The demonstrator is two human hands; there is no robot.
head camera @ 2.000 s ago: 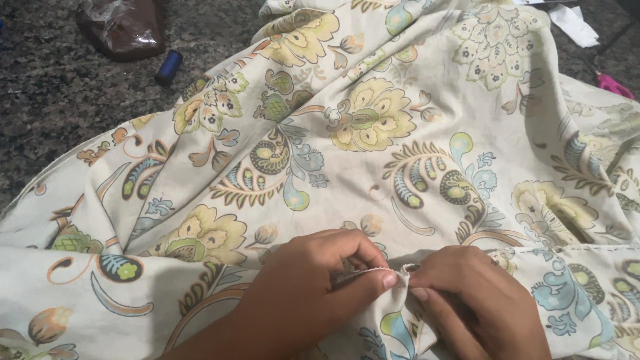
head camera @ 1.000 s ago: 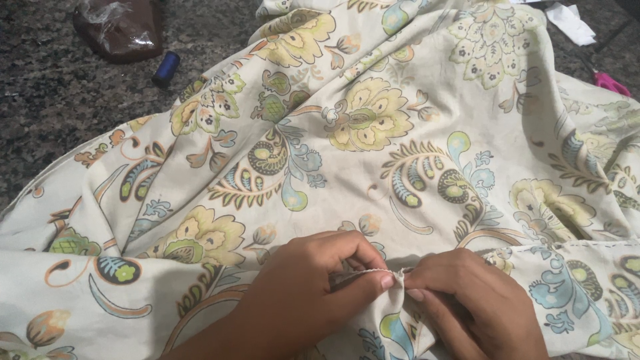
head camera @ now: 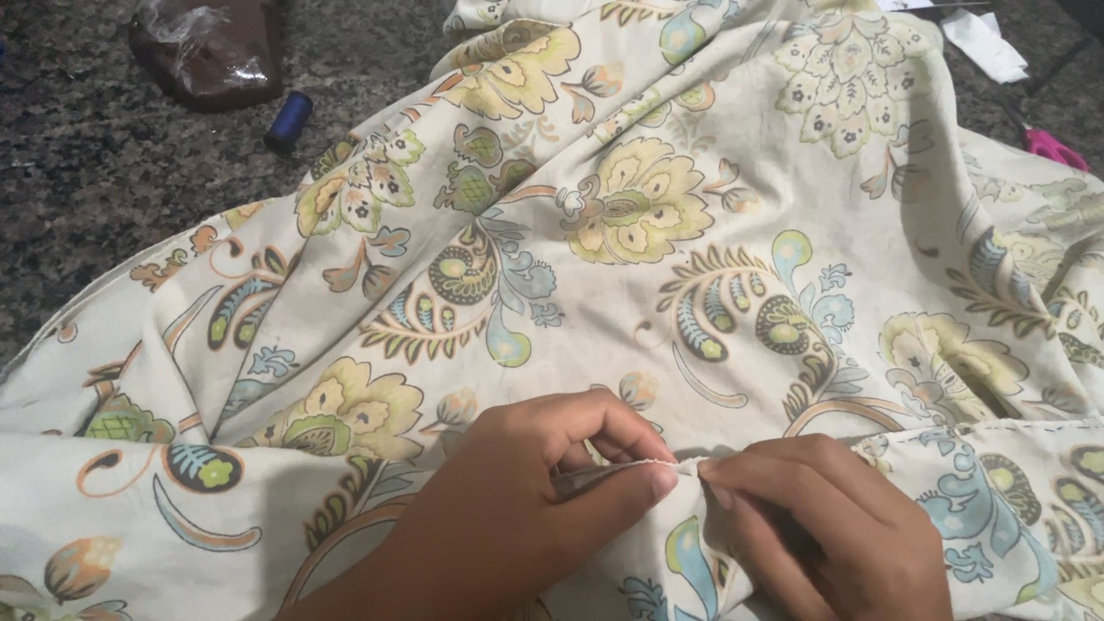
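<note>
A large cream fabric [head camera: 586, 319] with a floral and paisley print lies in loose folds over most of the view. At the lower centre my left hand [head camera: 552, 492] pinches the fabric's folded edge between thumb and forefinger. Just to its right, my right hand [head camera: 828, 517] pinches the same edge, its fingertips close to my left thumb. A line of stitches shows along the edge at the right. Whether a needle is between my fingers cannot be seen.
On the dark speckled stone surface [head camera: 78, 172] are a brown object in clear plastic [head camera: 224, 60] and a blue thread spool [head camera: 288, 122]. Pink-handled scissors [head camera: 1054, 149] and a crumpled white paper or cloth piece [head camera: 985, 45] are at the upper right.
</note>
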